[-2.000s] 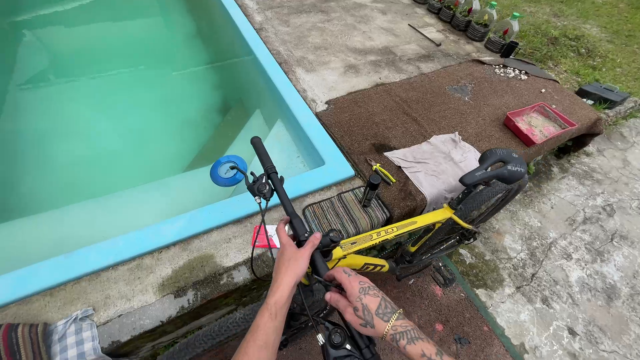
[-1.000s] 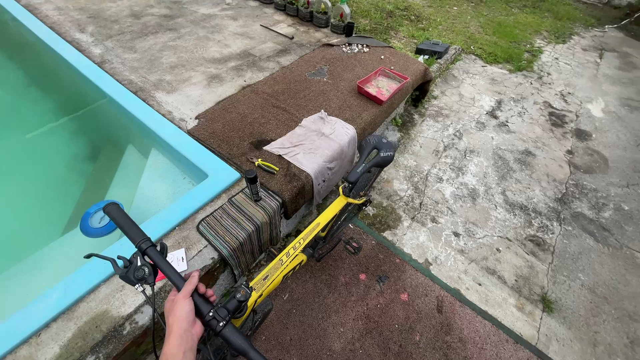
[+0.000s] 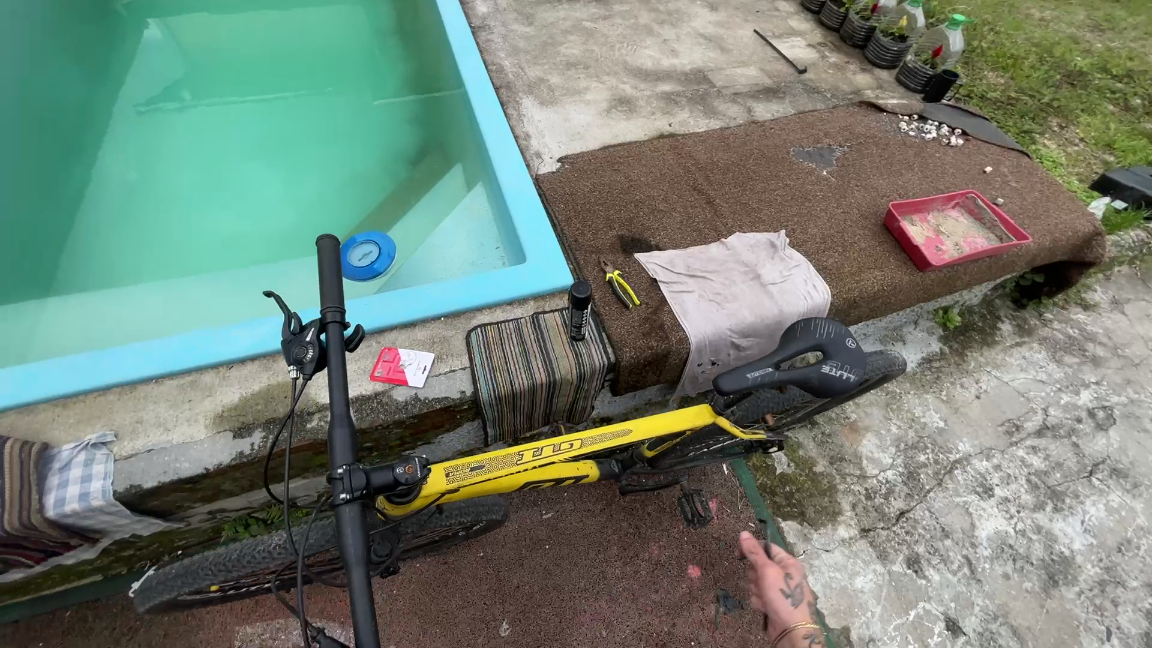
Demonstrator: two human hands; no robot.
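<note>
My right hand (image 3: 779,589), tattooed and with a bracelet at the wrist, is low at the right, beyond the pedal (image 3: 696,508). A thin dark line shows by its fingers; whether it holds something I cannot tell. My left hand is out of view. The yellow bicycle frame (image 3: 576,447) stretches from the black handlebar (image 3: 342,432) at the left to the black saddle (image 3: 796,360). A brake lever with shifter (image 3: 304,346) sits on the bar's far side, cables hanging from it. The front tire (image 3: 441,531) lies beneath the frame.
A striped mat (image 3: 540,373) bears a black bottle (image 3: 580,310). Yellow-black pliers (image 3: 620,284), a pale cloth (image 3: 733,297) and a red tray (image 3: 958,229) lie on the brown carpet (image 3: 666,198). A red-white card package (image 3: 401,367) lies beside the pool's blue edge (image 3: 450,306).
Two seconds ago both hands were at the handlebar area; one second ago my left hand was on the bar. Now the left is out of view and my right hand is off the bike, at the right.
</note>
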